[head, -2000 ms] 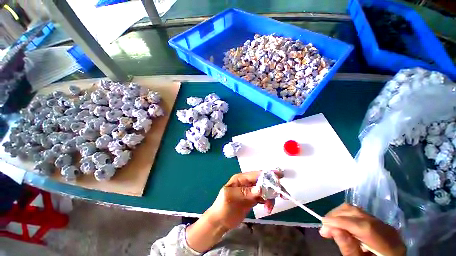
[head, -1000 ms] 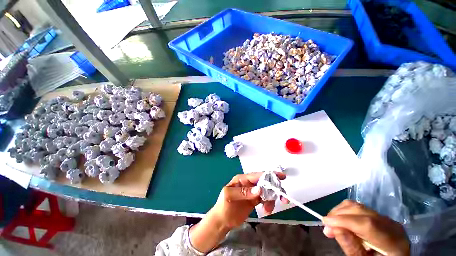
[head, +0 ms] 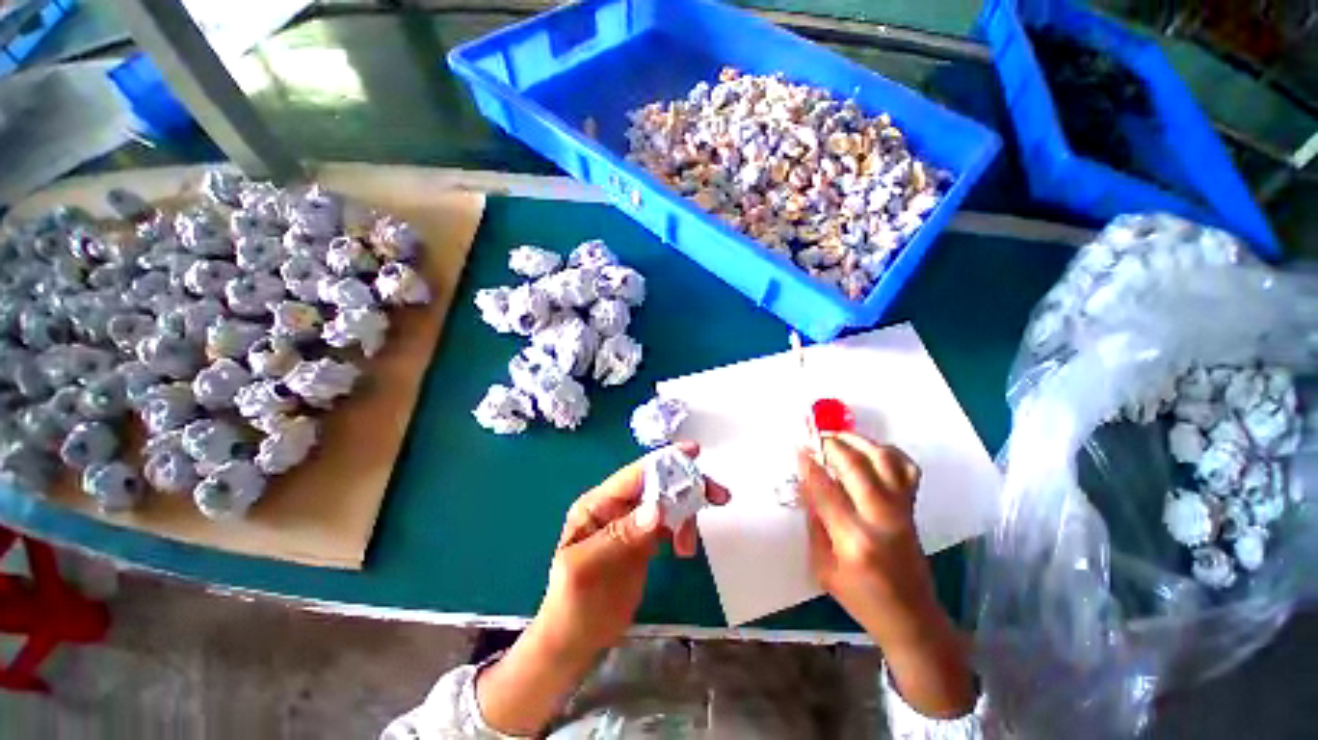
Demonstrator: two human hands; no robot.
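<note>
My left hand (head: 614, 528) holds a knobbly white-grey resin body (head: 674, 487) between thumb and fingers, just off the left edge of the white paper sheet (head: 925, 412). My right hand (head: 863, 506) is over the paper with its fingertips at the near side of the small red cap (head: 831, 416). It pinches a thin pale stick, mostly hidden; a short pale length shows above the cap (head: 797, 347). A tiny pale piece (head: 788, 492) lies on the paper left of my right hand. One loose body (head: 659, 421) sits at the paper's left edge.
A loose pile of bodies (head: 564, 340) lies left of the paper. Farther left, a brown board (head: 379, 484) is covered with bodies. A blue bin (head: 679, 231) of small parts stands behind. A clear bag (head: 1048, 477) of bodies is at right, a second blue bin (head: 1062, 171) behind it.
My right hand has moved up and left from the lower right to the red cap, taking the stick away from the held body. My left hand has moved left and slightly up. The view has shifted.
</note>
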